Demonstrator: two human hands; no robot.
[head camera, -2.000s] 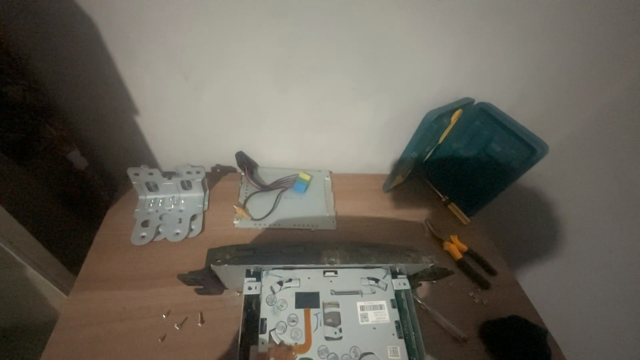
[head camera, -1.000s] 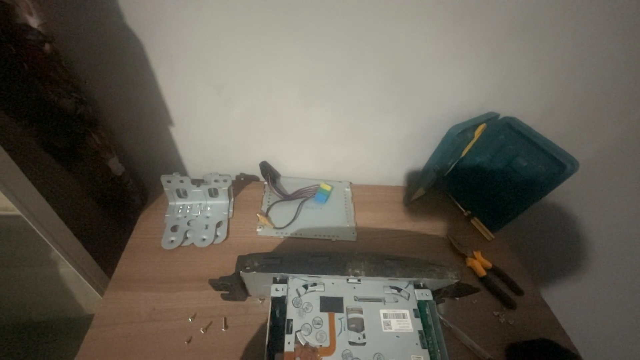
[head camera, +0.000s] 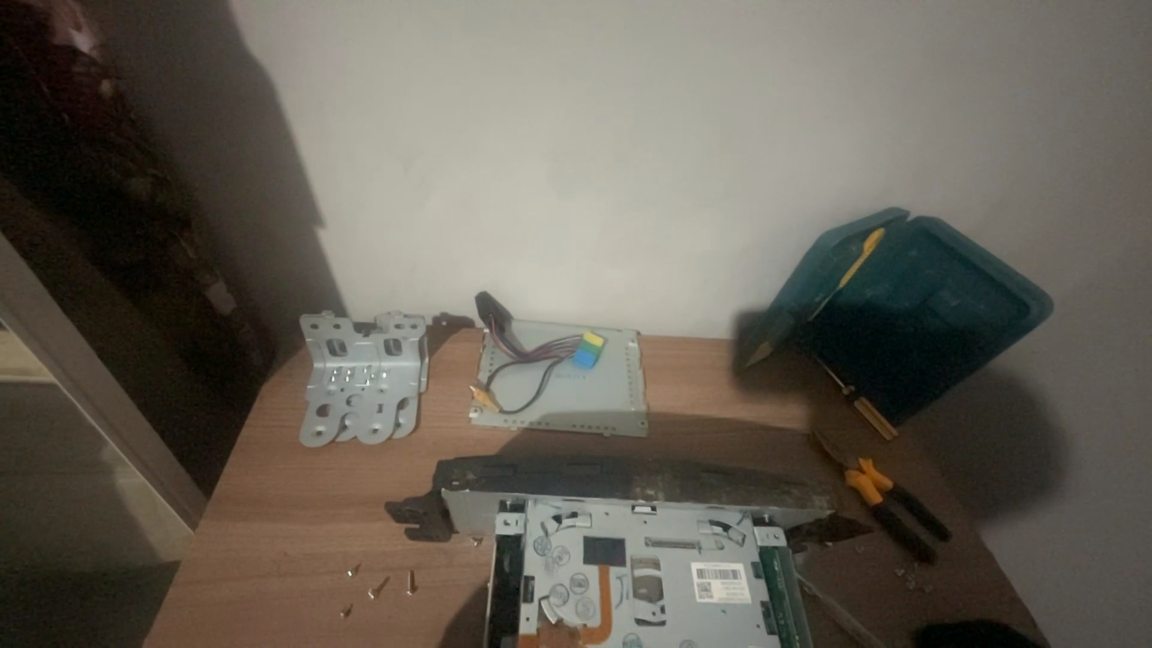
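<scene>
Neither of my hands is in view. An opened car stereo unit (head camera: 670, 549) lies on the wooden table at the bottom middle, its dark front panel facing the wall and its metal disc mechanism, orange flat cable and green circuit board exposed. Behind it lies a flat metal cover (head camera: 603, 396), with a wiring harness (head camera: 540, 351) on top that has a yellow and blue connector. To the left stand grey metal brackets (head camera: 364, 378). Pliers with orange and black handles (head camera: 886, 504) rest right of the unit.
Several screws (head camera: 378, 587) lie left of the unit. A dark green plastic case (head camera: 945, 315) stands propped open against the wall at the right, with a screwdriver (head camera: 868, 409) at its edge. A black object (head camera: 967, 634) sits at the bottom right; a thin rod (head camera: 837, 607) is beside the unit.
The view has shifted a little, so the things on the table appear farther right and lower. Nothing on the table has plainly moved.
</scene>
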